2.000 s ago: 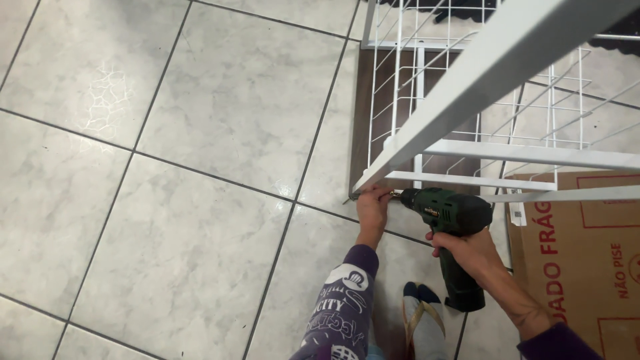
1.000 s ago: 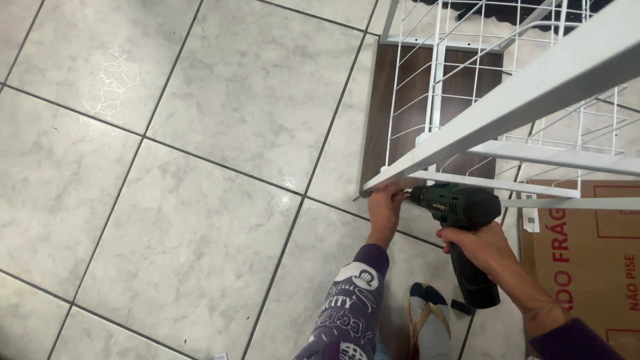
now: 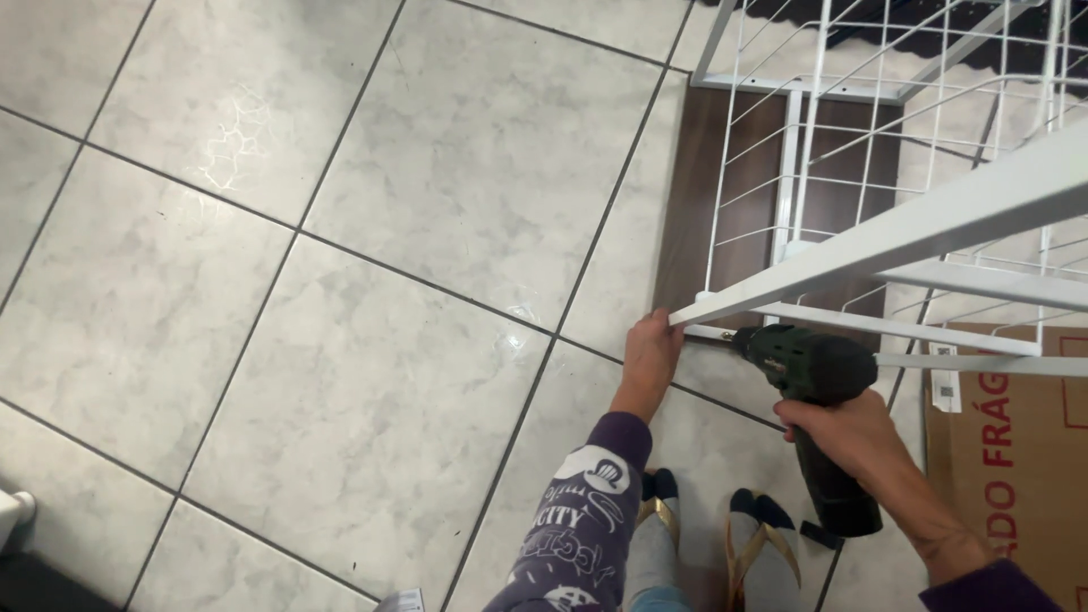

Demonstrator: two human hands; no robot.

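Note:
My right hand (image 3: 850, 425) grips the handle of a dark green cordless drill (image 3: 807, 365). The drill's bit points left, close to a white metal bar low on the frame. My left hand (image 3: 653, 357) holds the lower corner of the white metal frame (image 3: 850, 251); its fingertips are partly hidden. White wire baskets (image 3: 803, 161) sit inside the frame. A dark brown wood-look board (image 3: 705, 195) lies under them, at the foot of the frame.
Light tiled floor (image 3: 425, 365) spreads to the left. A flat cardboard box (image 3: 1037, 467) with red print lies at the right. My feet in flip-flops (image 3: 756, 544) are below my hands. A small dark block (image 3: 820, 534) lies beside them. A white object (image 3: 13, 514) stands at the left edge.
The drill's tip has moved right, away from my left hand and the frame's corner. My left hand stays at that corner. The view has shifted somewhat.

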